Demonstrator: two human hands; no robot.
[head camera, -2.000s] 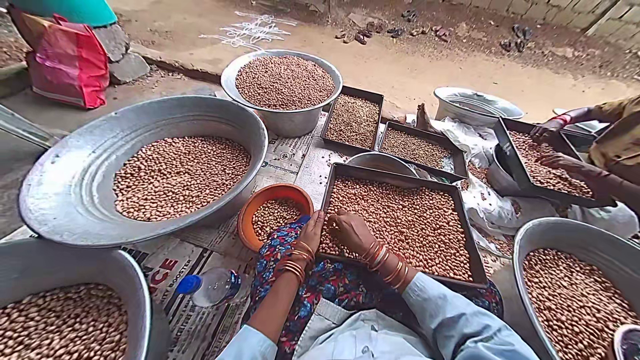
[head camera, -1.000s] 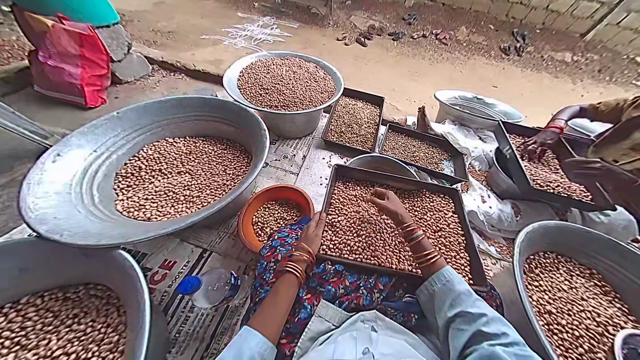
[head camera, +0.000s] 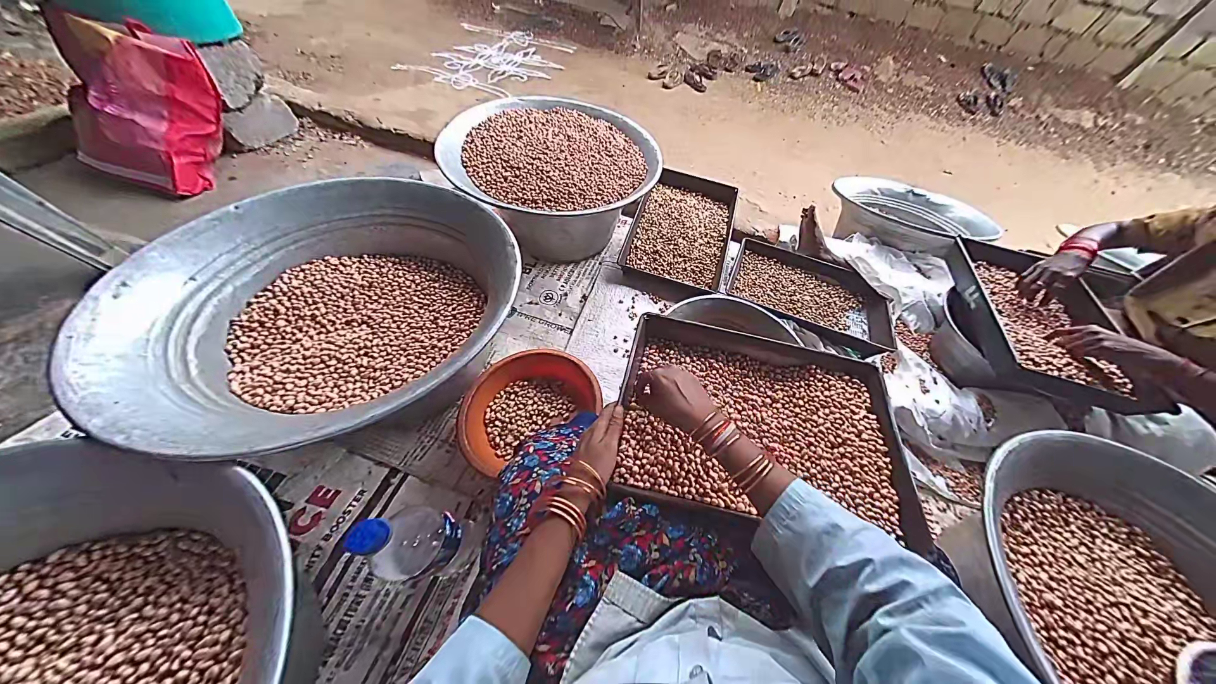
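A dark rectangular metal tray (head camera: 888, 446) full of brown nuts or beans (head camera: 788, 408) rests over my lap on blue floral cloth. My left hand (head camera: 600, 445) is at the tray's left rim and holds it. My right hand (head camera: 676, 397) is over the nuts near the tray's left side, its fingers bent together; whether a nut is between them I cannot tell. Just left of the tray stands an orange bowl (head camera: 475, 418) holding paler nuts. Bangles circle both my wrists.
Wide metal basins of nuts stand at left (head camera: 123, 351), lower left (head camera: 271, 560), back (head camera: 560, 228) and right (head camera: 1007, 532). Two smaller trays (head camera: 727, 223) (head camera: 879, 313) lie beyond mine. A plastic bottle (head camera: 413, 543) lies on printed sheets. At right, a person's hands (head camera: 1054, 275) work over another tray (head camera: 1007, 366).
My right hand has moved from over the middle of the tray to its left side, near my left hand. My left hand has stayed at the rim. The other person's hands have shifted over their tray.
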